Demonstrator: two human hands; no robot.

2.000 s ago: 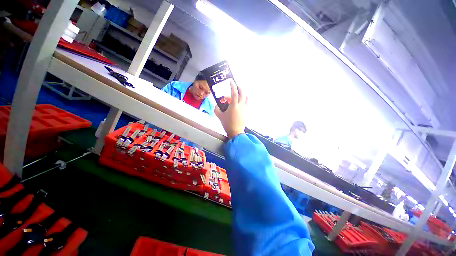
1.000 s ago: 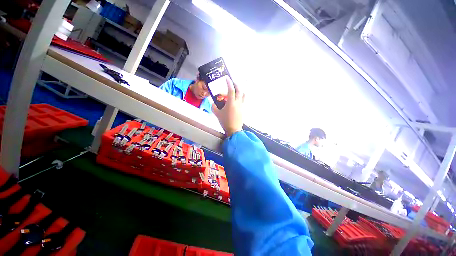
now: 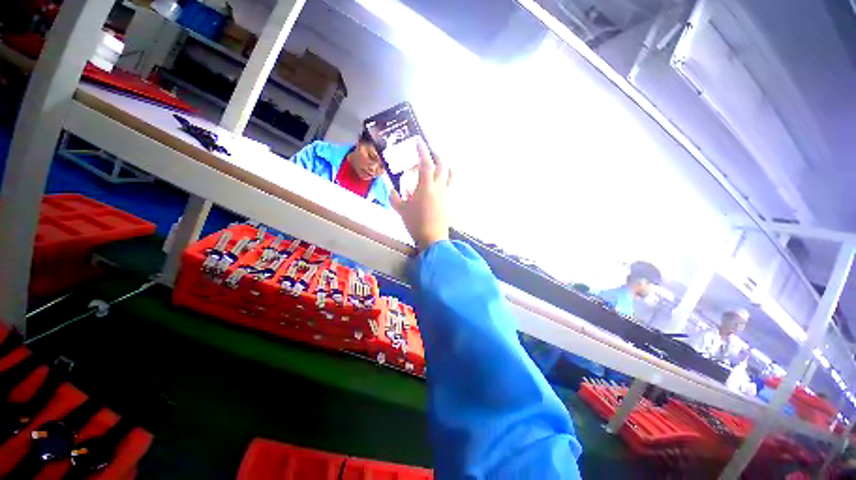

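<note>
My right hand (image 3: 425, 199), bare below a bright blue sleeve, is raised near the middle of the view. It grips a dark smartphone (image 3: 396, 137) by its lower part. The phone is tilted, with its screen facing me and clock digits lit; my fingers cover part of the lower screen. My left hand is not in view. A red tray (image 3: 64, 412) with black-strap watches is cut off at the lower left.
A white-framed shelf (image 3: 310, 208) crosses ahead, with black items (image 3: 200, 133) on it. Below stand stacked red trays (image 3: 272, 314) crowded with silver and white pieces. More red trays (image 3: 648, 422) are at right. A person in blue (image 3: 349, 169) sits behind the shelf.
The view has shifted slightly, so the phone and my right hand sit a little further left and up. The hand still grips the phone. More of the people at the far right shows.
</note>
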